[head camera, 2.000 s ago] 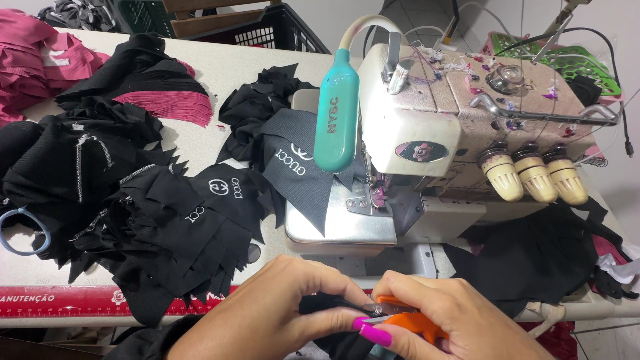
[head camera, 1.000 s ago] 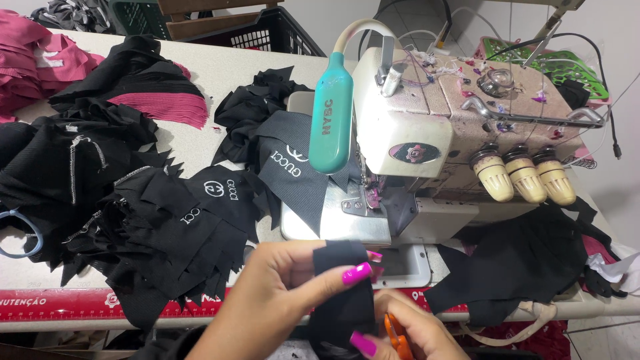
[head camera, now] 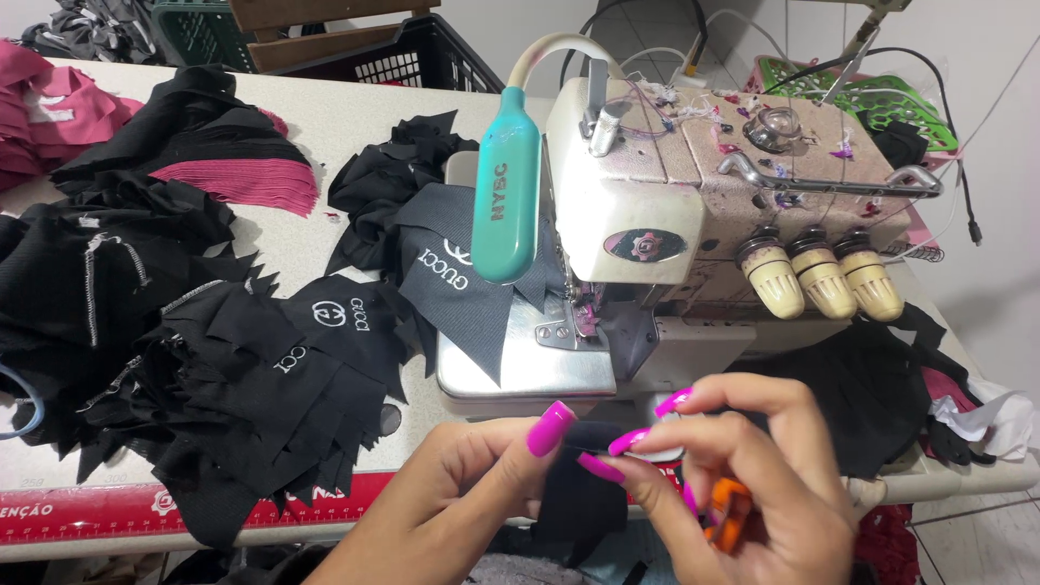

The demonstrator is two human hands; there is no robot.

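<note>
My left hand (head camera: 479, 479) pinches a small piece of black fabric (head camera: 581, 496) at the table's front edge, below the overlock sewing machine (head camera: 634, 203). My right hand (head camera: 731, 479) touches the fabric's upper edge with thumb and fingertips, and orange-handled thread snips (head camera: 729, 513) are tucked in its palm; their blades are mostly hidden. Another dark fabric piece with white lettering (head camera: 459, 268) lies on the machine's metal plate, partly under the teal lamp (head camera: 508, 187).
Piles of black cut pieces (head camera: 276, 382) cover the table's left side, with a black and pink stack (head camera: 244, 179) behind. Black fabric (head camera: 845, 382) lies at the right. A red ruler strip (head camera: 81, 508) runs along the front edge. A black crate (head camera: 406, 57) stands behind the table.
The orange snips, held at the fabric between both hands two seconds ago, now rest in my right palm. My right fingertips have come up to the fabric's edge beside my left thumb.
</note>
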